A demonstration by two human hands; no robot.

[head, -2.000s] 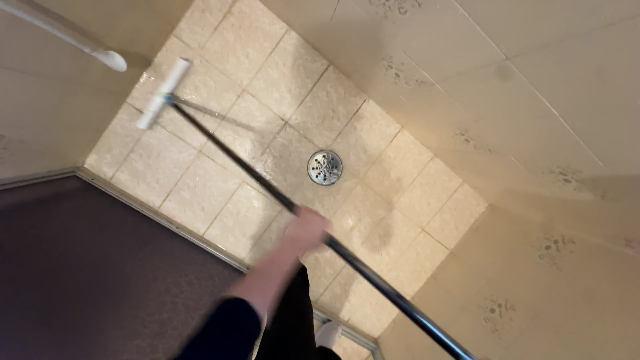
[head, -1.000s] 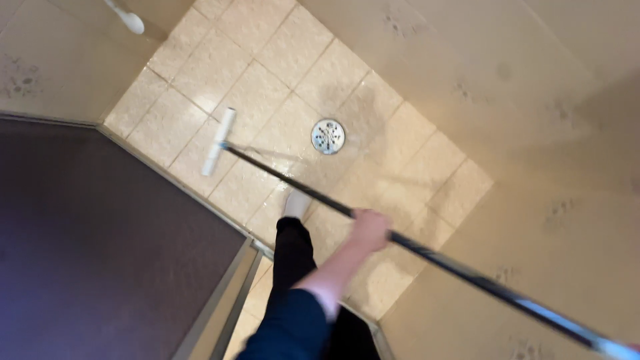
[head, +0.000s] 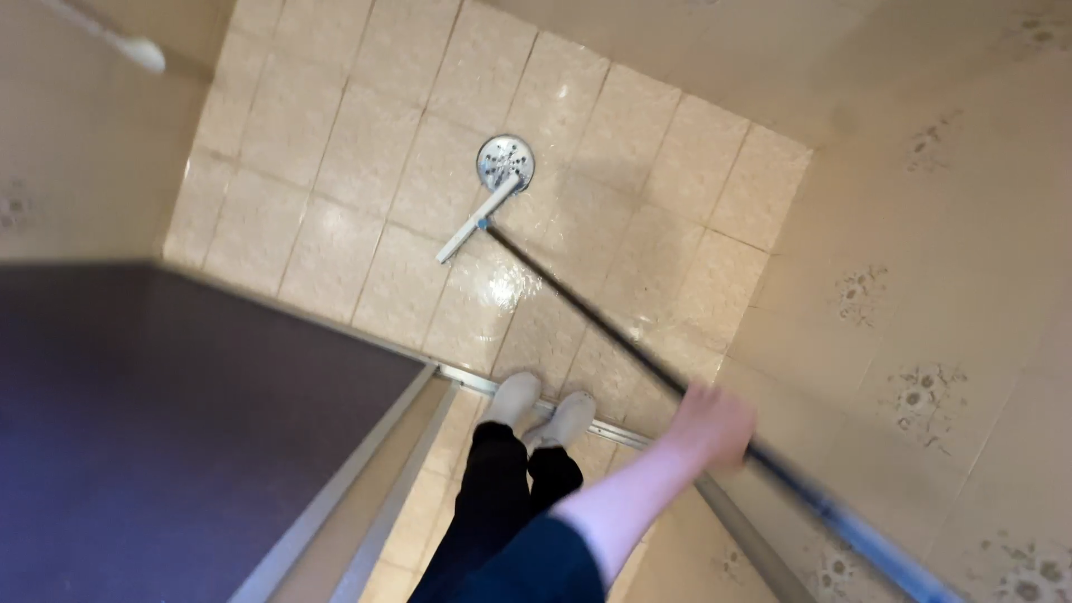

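My left hand (head: 716, 425) is closed around the long dark pole (head: 590, 314) of a floor squeegee, right of the lower middle of the head view. The pole runs from the blue joint behind the blade down to the lower right corner, where its lighter upper end leaves the view. The narrow white squeegee head (head: 459, 239) lies slanted on the wet beige floor tiles (head: 352, 159). Its upper end overlaps the lower edge of a round metal floor drain (head: 503, 156). My right hand is out of view.
Flower-patterned tiled walls (head: 930, 276) border the floor. A purple-grey panel (head: 184, 402) in a metal frame stands at the left. My light shoes (head: 515, 397) are at a metal threshold track (head: 620, 433). A white rod-like object (head: 144, 54) juts in at the upper left.
The squeegee head has moved from the floor left of the drain onto the drain's edge. My left hand stays around the pole. Both shoes now show at the threshold track.
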